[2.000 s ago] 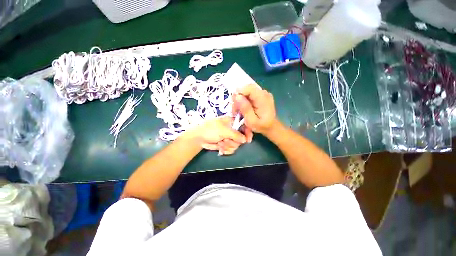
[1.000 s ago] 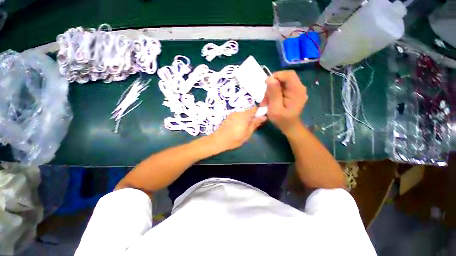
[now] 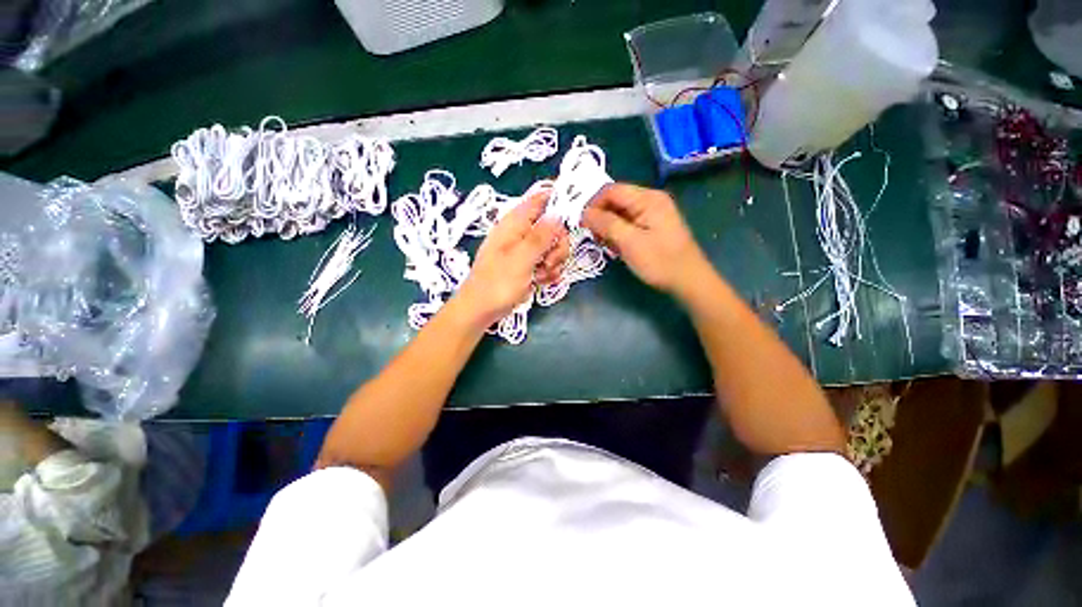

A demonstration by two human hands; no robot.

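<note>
My left hand (image 3: 519,255) is shut on a coiled white cable (image 3: 578,178), held up above the right part of the loose pile of coiled cables (image 3: 439,243). My right hand (image 3: 644,235) is at the right side of the same coil, its fingertips at the coil; whether they grip it is hard to tell. The plain white block does not show. A single coil (image 3: 520,149) lies above the pile. Thin straight white strands (image 3: 336,279) lie left of the pile.
A dense row of coils (image 3: 279,184) lies at back left, beside a crumpled clear bag (image 3: 131,291). Blue blocks (image 3: 702,123) sit in a clear box behind my right hand. A translucent bottle (image 3: 845,81), long white wires (image 3: 840,249) and a clear tray (image 3: 1023,255) are right.
The white block seen by my right hand is gone from view. A coiled cable now shows raised between my hands. My left hand has turned upward and my right hand has moved slightly left.
</note>
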